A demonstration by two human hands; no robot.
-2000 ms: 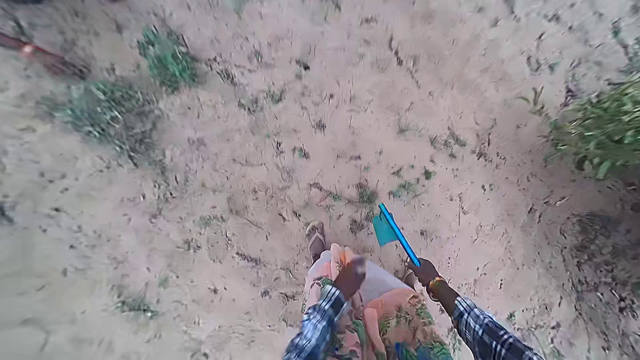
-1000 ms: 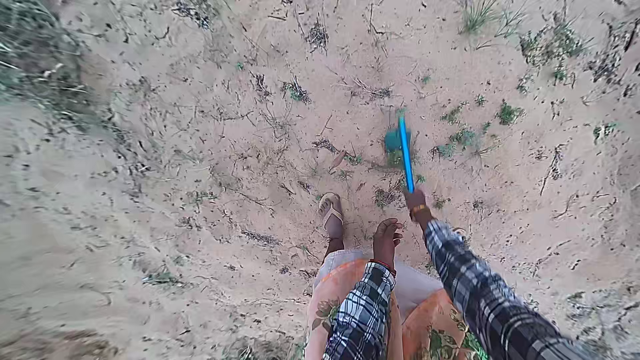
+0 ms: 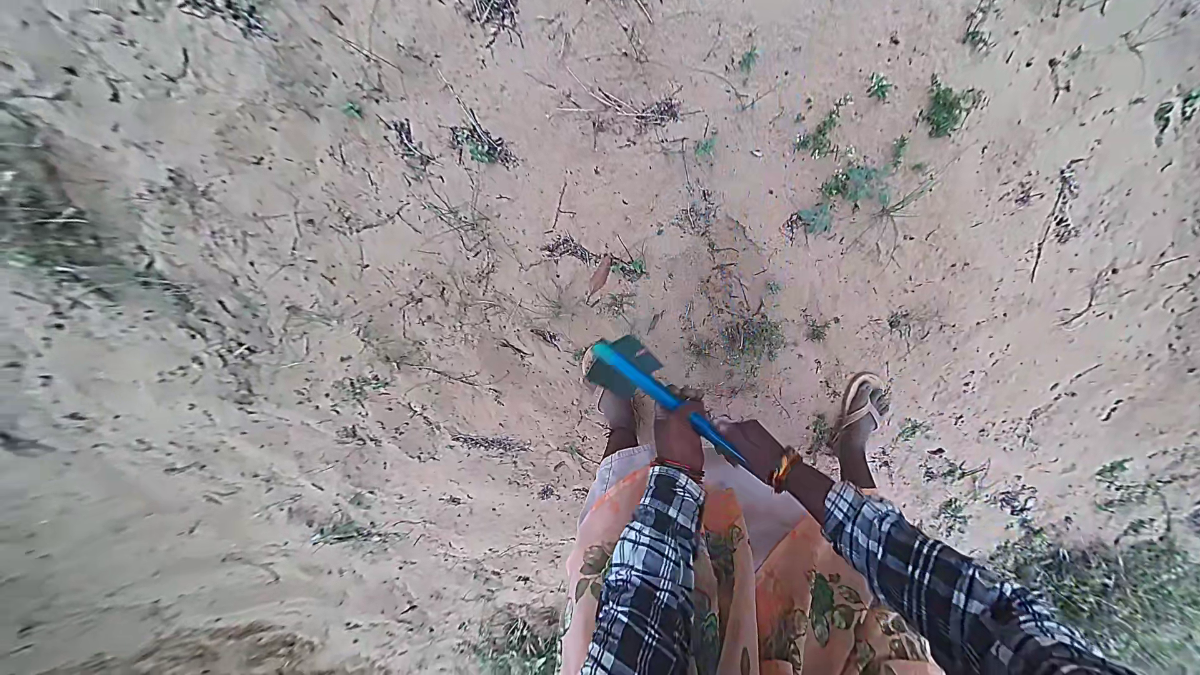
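A hoe with a blue handle and a flat, dark greenish blade is held slanting in front of my body, its blade end up and to the left. My right hand is closed round the lower end of the handle. Higher up, my left hand is closed round the handle, close to the blade. The blade partly covers my left foot. Below the hands is peach cloth with a leaf pattern.
Sandy ground with dry twigs and small green weeds lies all around. My right foot in a sandal stands to the right. Denser low plants grow at the lower right, and a blurred clump at the left edge.
My left hand, off the handle one second ago, is now on it. The hoe has swung from nearly upright in view to a leftward slant. My right foot has come into view.
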